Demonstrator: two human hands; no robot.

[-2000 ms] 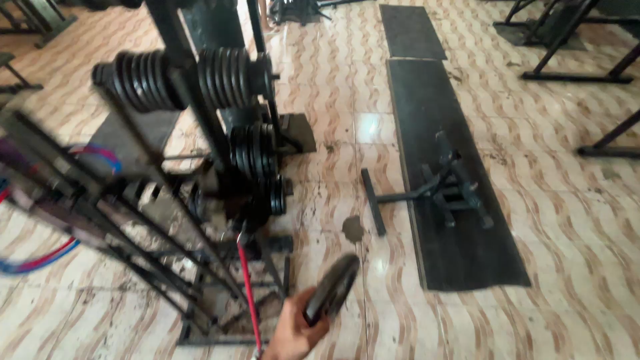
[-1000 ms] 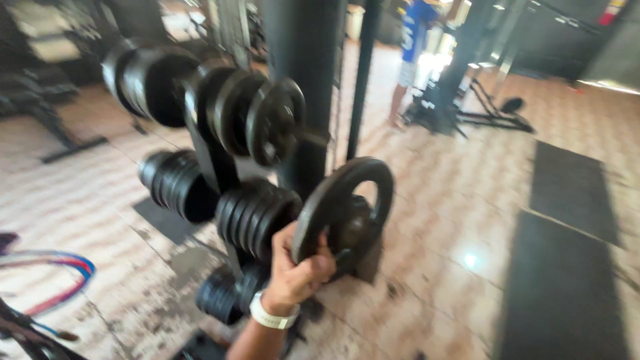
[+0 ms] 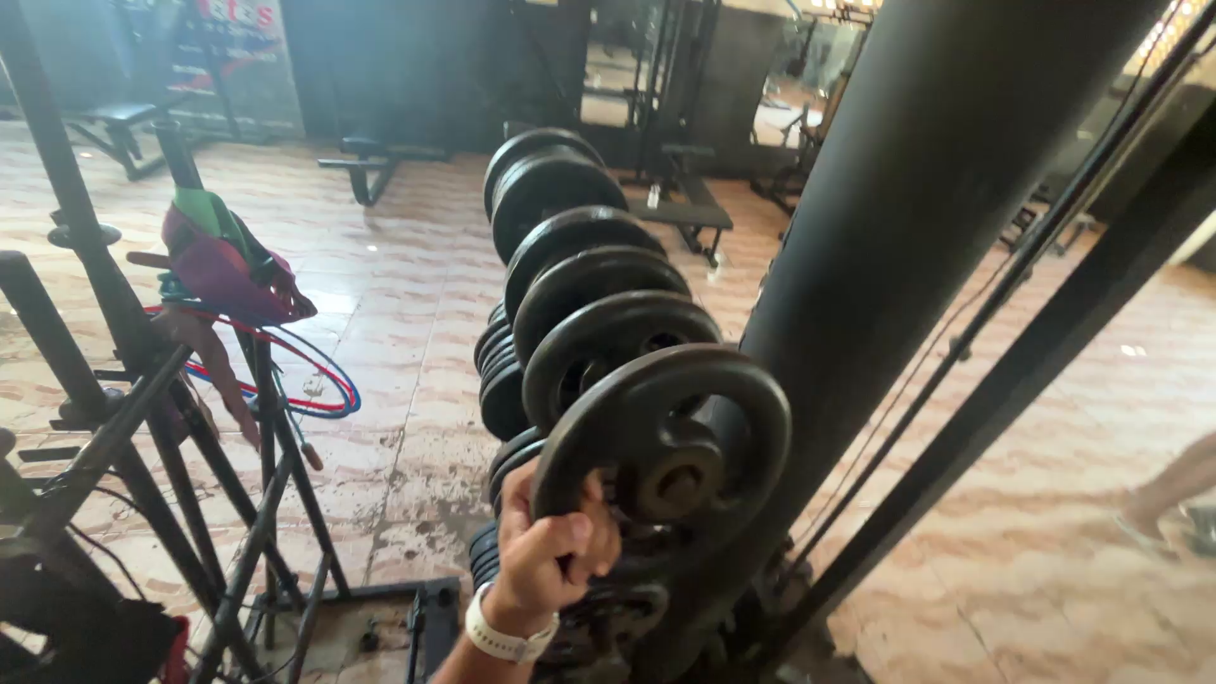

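Note:
My left hand (image 3: 560,546), with a white-banded watch on its wrist, is closed on the left rim of a black weight plate (image 3: 665,456). The fingers reach through an opening in the plate. This plate stands on edge in front of a row of black weight plates (image 3: 598,275) on a rack, its face turned toward me. Whether its center hole is on the rack's peg cannot be told. More plates (image 3: 503,380) hang lower, partly hidden behind the upper row. My right hand is out of view.
A thick dark pillar (image 3: 883,218) and a slanting metal bar (image 3: 988,399) stand right of the plates. At left is a metal frame (image 3: 199,503) with cloths and a red and blue hoop (image 3: 332,404). A bench (image 3: 679,204) stands behind. Part of a person's leg (image 3: 1178,475) shows at right.
The view has swung a lot toward the rack. My left hand, gripping a plate throughout, held it over open floor two seconds ago; now it is at the upper row of plates.

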